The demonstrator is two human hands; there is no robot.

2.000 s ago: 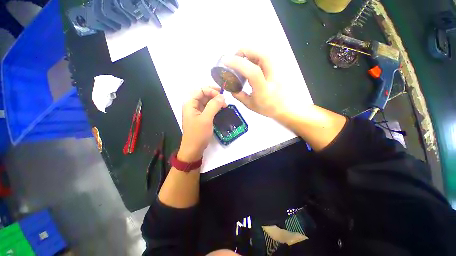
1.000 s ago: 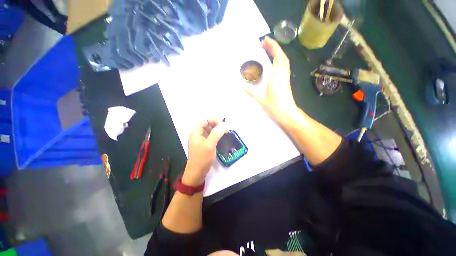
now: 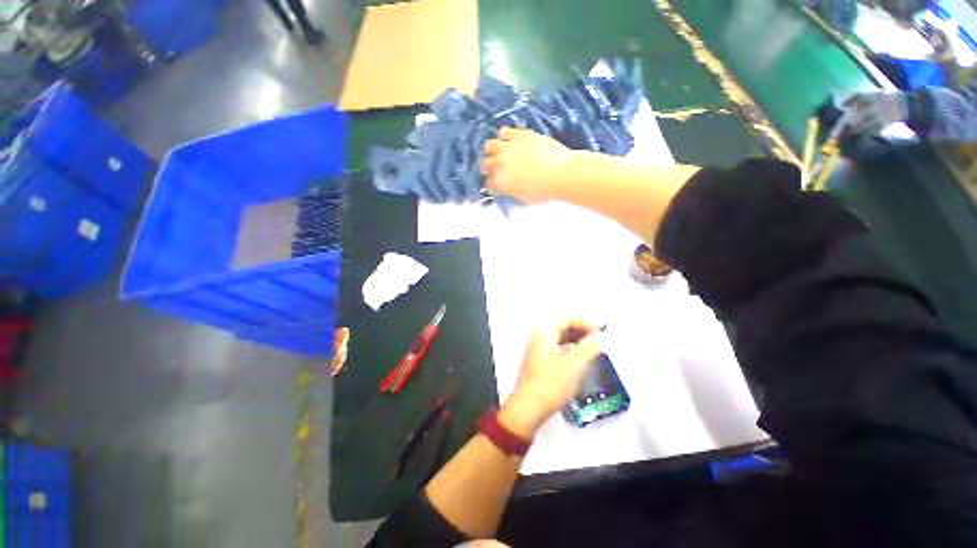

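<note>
My right hand (image 3: 522, 166) reaches to the pile of blue-grey plates (image 3: 450, 145) at the far side, its fingers on the pile's near edge; whether it grips a plate cannot be told. My left hand (image 3: 555, 366) is above the white paper, fingertips pinched on a tiny dark piece, too small to name surely, perhaps a small contact. The housing (image 3: 597, 394) with its dark centre and green edge lies on the paper just beside and partly under my left hand. The round parts dish (image 3: 649, 265) stands on the paper, partly hidden by my right sleeve.
Red-handled cutters (image 3: 414, 351), dark pliers (image 3: 421, 436) and a crumpled tissue (image 3: 393, 280) lie on the green mat at left. A blue crate (image 3: 230, 289) stands beyond the bench's left edge. A cardboard sheet (image 3: 412, 54) lies at the back. Another person's gloved hand (image 3: 873, 112) shows far right.
My right hand has put the parts dish down on the paper, let go and moved left and away to the plate pile. My left hand stays by the housing. The view has swung left.
</note>
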